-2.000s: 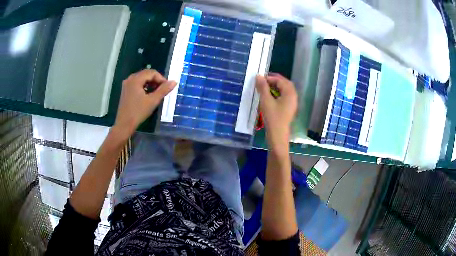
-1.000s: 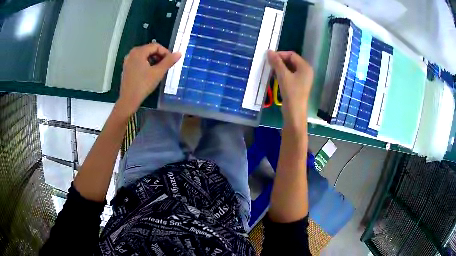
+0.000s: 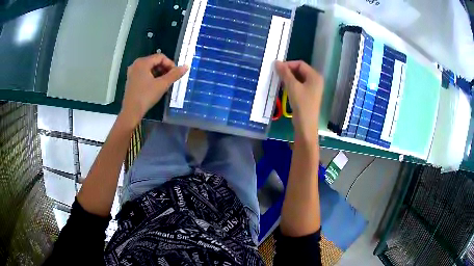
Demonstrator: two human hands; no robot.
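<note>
The blue solar cell matrix lies face up on the grey panel glass, its far edge near the picture's top. White strips run down its two sides, and a glass rim shows at the near edge. My left hand pinches the matrix's left edge between thumb and finger. My right hand pinches its right edge at about the same height. The exact fingertip contact is too small to see clearly. Red and yellow scissors handles show beside the glass, partly behind my right hand.
A pale grey-green block stands at left, with small white scraps near it. At right, a spare cell pile lies on mint-green sheets. Milky film lies at far right. A wire rack with white panels stands low left.
The view has shifted, so the work sits higher in the picture and the scissors show more. Both hands keep their places at the matrix's side edges.
</note>
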